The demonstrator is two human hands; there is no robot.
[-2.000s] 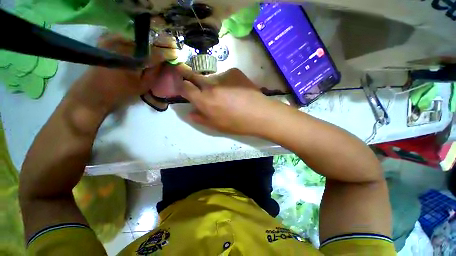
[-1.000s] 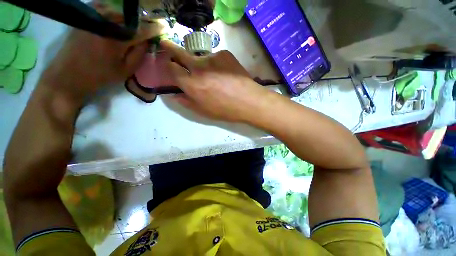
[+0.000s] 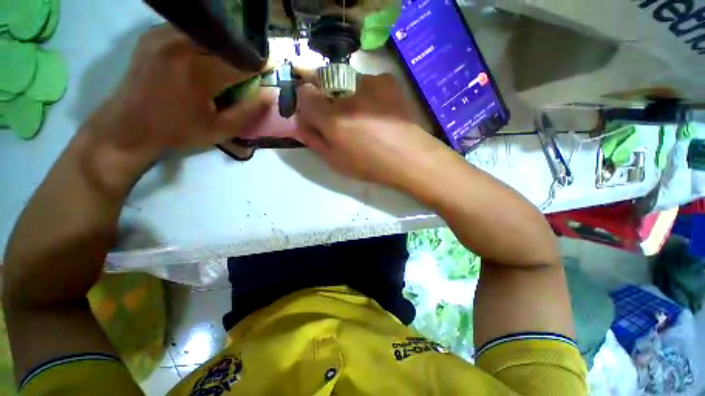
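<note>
My left hand (image 3: pixel 174 93) is left of the needle area and holds a green cut piece (image 3: pixel 238 93), seen as a small dark-green strip at its fingertips. My right hand (image 3: pixel 352 128) lies at the right of the presser foot (image 3: pixel 287 91), fingers bent; whether it holds anything is hidden. The pink plate (image 3: pixel 276 126) shows between my hands. The ribbed pale knob (image 3: pixel 337 80) of the sewing machine is just above my right hand. A flat stack of green cut pieces (image 3: pixel 31 77) lies at the table's far left.
A lit smartphone (image 3: pixel 452 73) lies right of the needle. Silver thread snips (image 3: pixel 553 147) and a metal fitting (image 3: pixel 621 167) are farther right. The machine body (image 3: pixel 572 54) spans the top right. A black bar (image 3: pixel 220 27) crosses the upper left. A red crate (image 3: pixel 599 224) is below the table's right end.
The green piece now shows more clearly at my left fingertips, and the presser foot shows between my hands. My right fingers are more bent. The whole view has shifted somewhat.
</note>
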